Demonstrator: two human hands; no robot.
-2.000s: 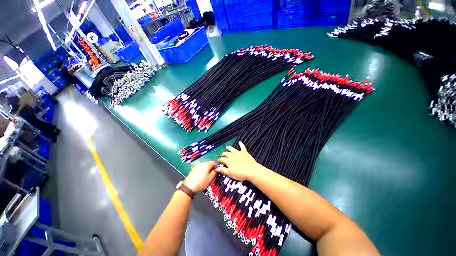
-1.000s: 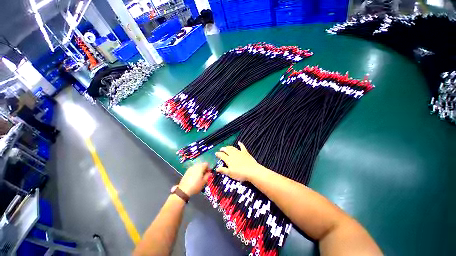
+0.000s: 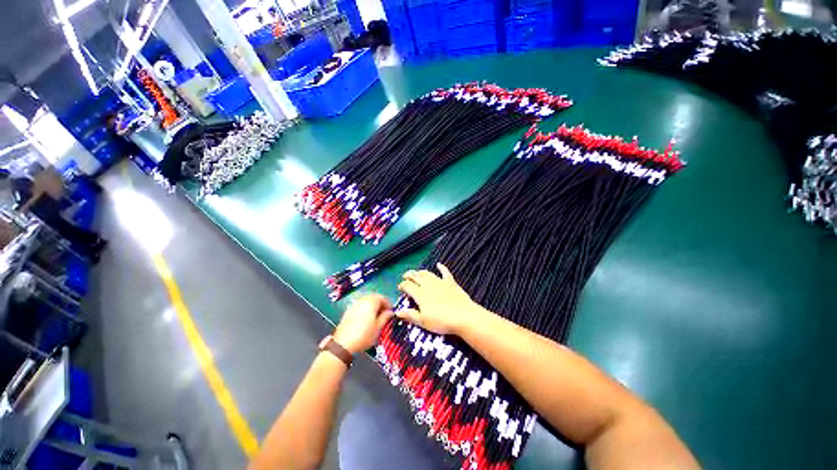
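Note:
The near bundle of black cables (image 3: pixel 541 229) lies fanned on the green bench, with red and white end sleeves (image 3: pixel 440 386) and small silvery tips along the near edge. My right hand (image 3: pixel 435 299) lies on the cables just behind these ends, fingers spread. My left hand (image 3: pixel 365 321) is at the bench edge by the leftmost ends, fingers bent together; whether it pinches a cable end is hidden. A thin group of cables (image 3: pixel 390 250) branches off left of my hands, its ends lying on the bench.
A second cable bundle (image 3: pixel 413 138) lies farther back left. A black cable heap (image 3: pixel 762 78) is at far right, another heap (image 3: pixel 240 151) at far left. A blue crate (image 3: pixel 338 87) stands at back left. Bench edge (image 3: pixel 266 266) borders the aisle.
My left hand moved slightly away from my right hand, then slightly back towards it. My right hand has stayed nearly still on the cables.

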